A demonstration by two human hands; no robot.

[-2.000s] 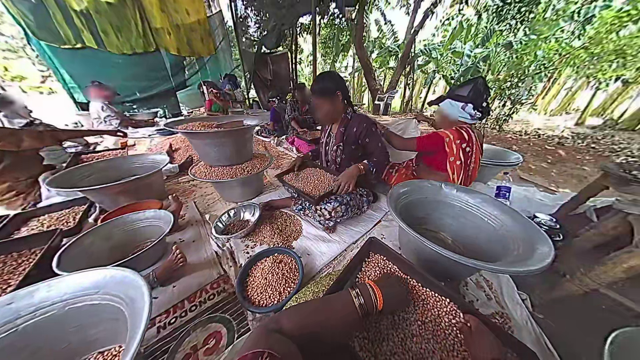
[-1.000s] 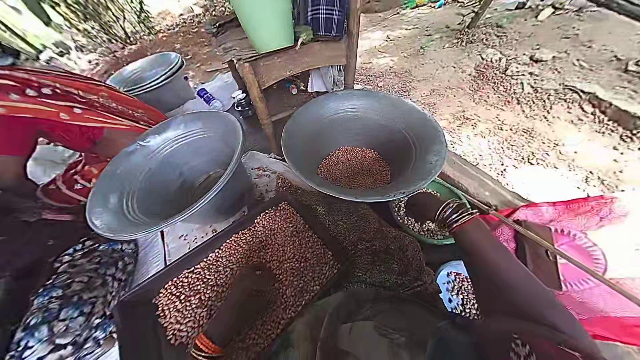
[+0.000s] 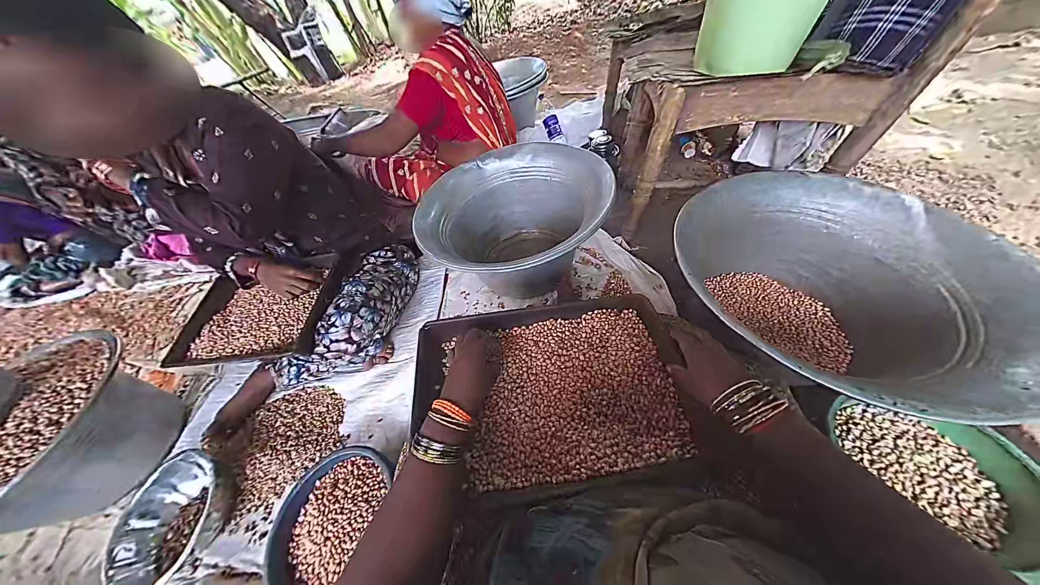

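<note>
A dark rectangular tray (image 3: 419,382) full of reddish-brown peanut kernels (image 3: 577,398) lies in front of me. My left hand (image 3: 474,366) is on the kernels near the tray's left wall, its fingers curled down; whether it holds any kernels is hidden. At the tray's right wall is my right hand (image 3: 705,357), its fingers on the rim. A wide metal basin (image 3: 886,268) with a heap of kernels stands to the right. Below it, a green bowl (image 3: 999,487) holds paler kernels. Just beyond the tray is a metal basin (image 3: 520,215) with no kernels visible inside.
On the left a co-worker (image 3: 260,179) has a hand in another kernel tray (image 3: 236,349). A second person (image 3: 455,97) sits farther back. A blue-rimmed bowl (image 3: 280,520), a steel bowl (image 3: 122,536) and a large basin (image 3: 122,414) stand left. A wooden chair (image 3: 772,101) is behind.
My right hand has moved from the green bowl to the tray's right wall. My left hand has shifted to the tray's left side. The view has swung left since a second ago.
</note>
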